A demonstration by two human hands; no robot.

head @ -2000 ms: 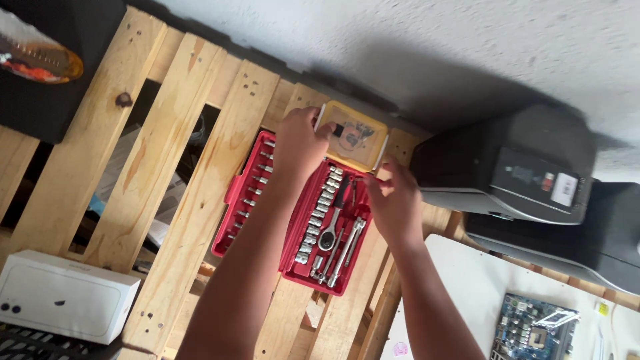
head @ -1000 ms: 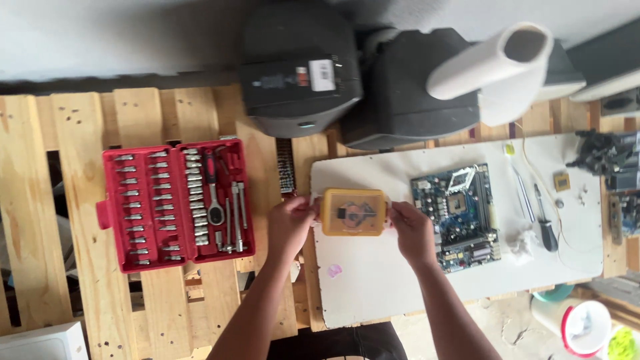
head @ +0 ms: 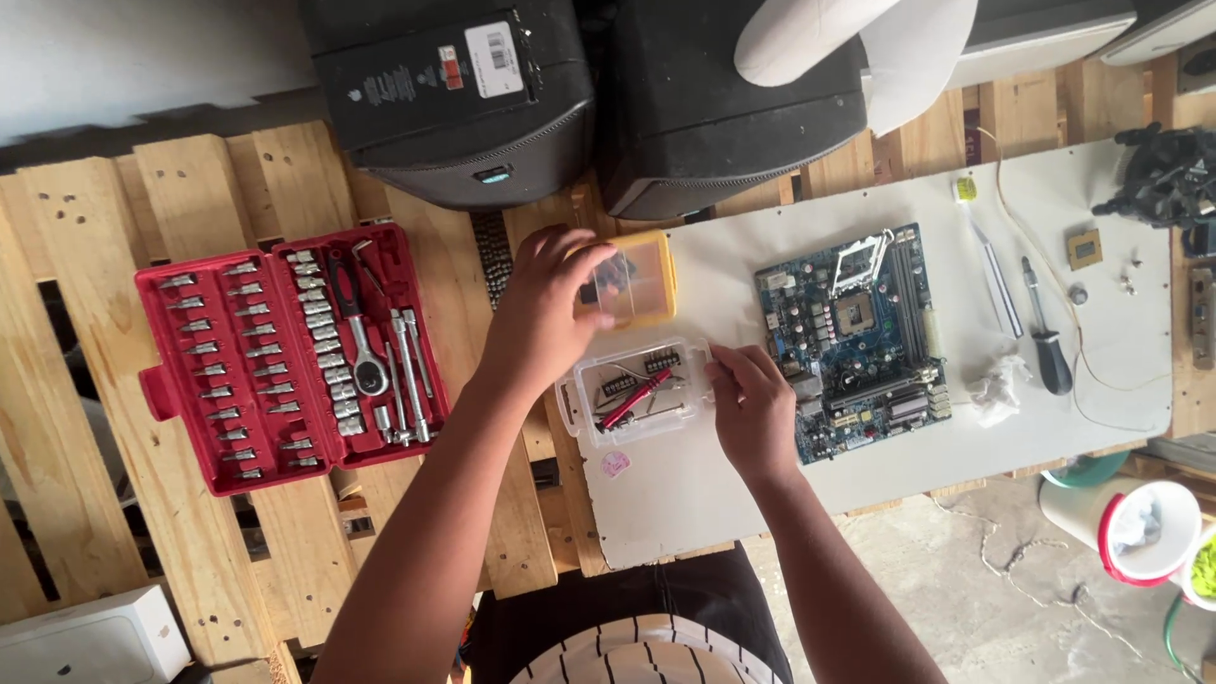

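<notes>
On the white board, a clear plastic case [head: 617, 435] lies open with a red pen-shaped tool [head: 635, 399] and small screwdriver bits [head: 662, 359] inside. My right hand [head: 753, 408] grips the case's right edge with thumb and fingers. Just beyond the case is its yellow-rimmed translucent lid [head: 673, 275]. Fingers spread, my left hand [head: 549, 309] is at the lid's left side; whether it grips the lid is unclear. A blue computer motherboard [head: 855, 347] with a raised white-metal socket frame lies right of my right hand.
A red socket set case [head: 285, 361] lies open on the wooden pallet [head: 204, 551] at left. Black speakers [head: 456, 95] stand behind. Toward the right are a screwdriver [head: 1050, 356], tweezers [head: 995, 275], crumpled tissue [head: 999, 391], a processor chip [head: 1084, 249] and a cooling fan [head: 1168, 176].
The yellow-lidded case went from beside the red socket set to the white board. It was shut a second ago; it now stands open, its bits and red tool showing.
</notes>
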